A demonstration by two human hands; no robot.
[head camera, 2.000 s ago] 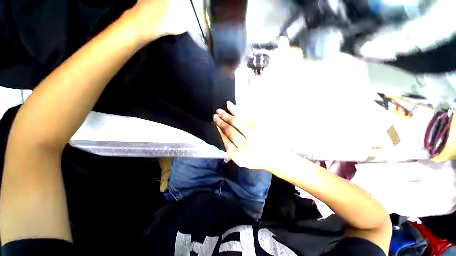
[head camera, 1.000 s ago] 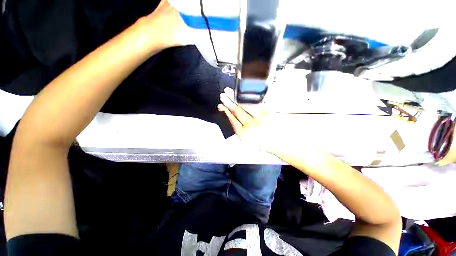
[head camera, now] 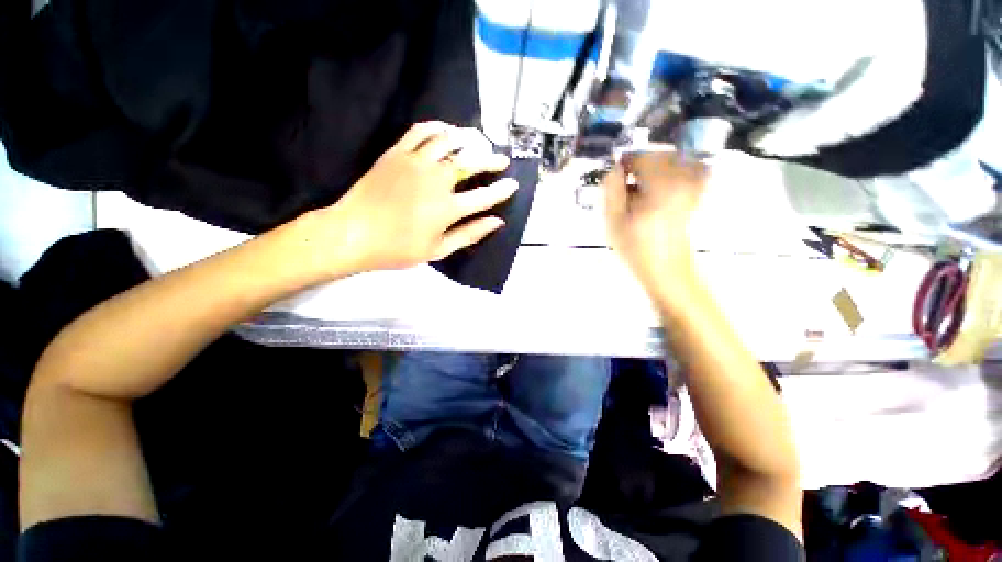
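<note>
The black garment (head camera: 297, 110) lies on the white table at the left, and its narrow end (head camera: 489, 258) reaches under the sewing machine's needle area. My left hand (head camera: 440, 198) lies flat on the cloth, fingers spread and pointing right, just left of the presser foot (head camera: 527, 143). My right hand (head camera: 657, 192) is raised at the machine, right of the needle area. It is blurred, with fingers bent, and I cannot tell whether it holds anything. The white machine head (head camera: 538, 44) with a blue stripe stands above the cloth.
Yellow-orange handled snips (head camera: 855, 250) and dark red scissors handles (head camera: 939, 305) lie at the table's right. Tan tape pieces (head camera: 847, 310) are stuck nearby. Pale pink fabric (head camera: 879, 423) is below the table's right edge. Measuring markings run along the front edge (head camera: 363, 335).
My left hand has come down from behind the machine head onto the cloth near the needle. My right hand has left the cloth edge and moved up and right to the machine.
</note>
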